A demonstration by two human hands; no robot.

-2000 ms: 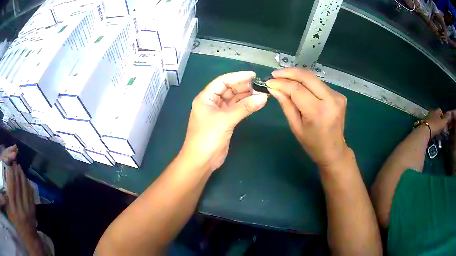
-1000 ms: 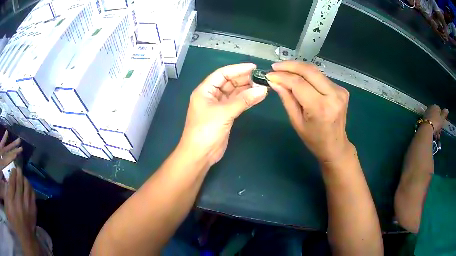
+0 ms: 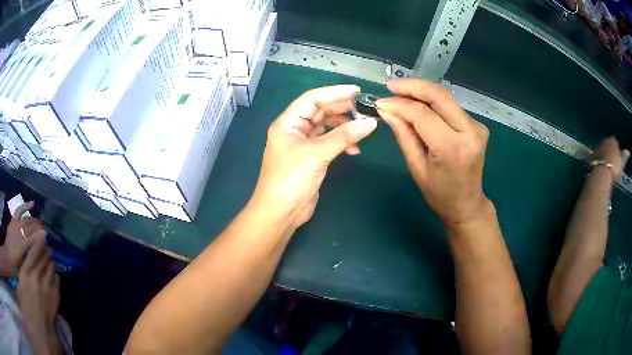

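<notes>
A small dark, glossy part [image 3: 366, 104] with a pale rim is held above the green bench, between my two hands. My left hand [image 3: 305, 142] pinches its left side between thumb and fingertips. My right hand [image 3: 440, 142] touches its right side with thumb and index fingertip. The fingertips hide part of it, and its exact make is too small to tell.
A big stack of white cartons [image 3: 163, 132] stands at the left. A pale metal rail [image 3: 332, 61] and upright post [image 3: 447, 38] edge the green bench [image 3: 374, 229]. A small clear scrap [image 3: 337, 265] lies near the front edge. Neighbours' hands show at far left and a reaching arm at right.
The small part is tilted differently between my fingertips, and both hands have shifted slightly. The neighbour's arm at right has reached farther toward the rail. The hands at far left have moved.
</notes>
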